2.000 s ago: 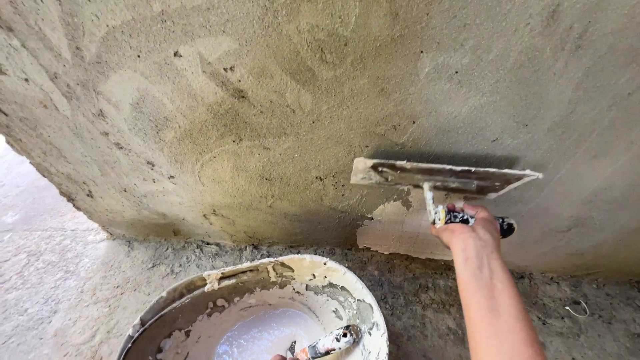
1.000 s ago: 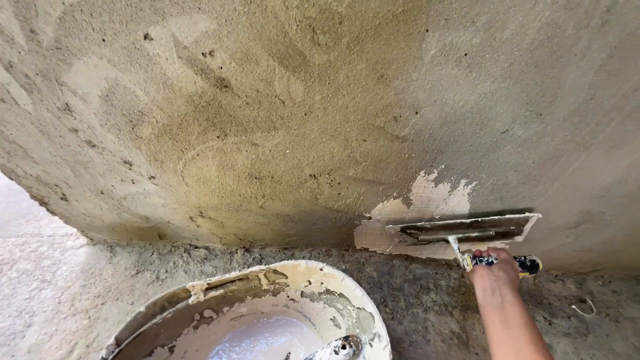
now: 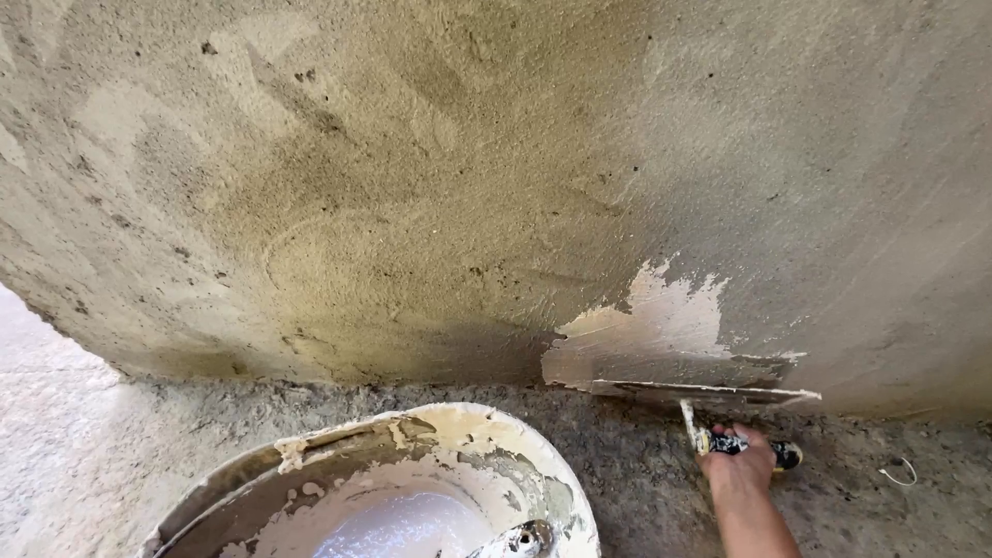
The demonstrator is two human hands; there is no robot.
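My right hand [image 3: 740, 457] is closed around the black and yellow handle of a plastering trowel [image 3: 705, 394], whose long blade lies along the foot of the wall. Just above the blade, a patch of wet pale plaster [image 3: 659, 318] with ragged edges covers part of the rough wall [image 3: 434, 194]. A coated bucket [image 3: 542, 457] of pale plaster mix [image 3: 407, 527] stands at the bottom, left of the trowel. The spattered end of a tool handle [image 3: 531, 536] shows over the bucket at the lower edge. My left hand is out of view.
The rough concrete floor [image 3: 845, 496] meets the wall behind the bucket. A thin white loop of string or wire [image 3: 899, 471] lies on it at the right. The wall ends at a corner on the left, with brighter floor [image 3: 46, 434] beyond.
My right hand has brought the trowel down the wall to its foot. The plaster patch reaches higher than two seconds ago. My left hand's fingers, seen at the bucket's tool handle earlier, have left view.
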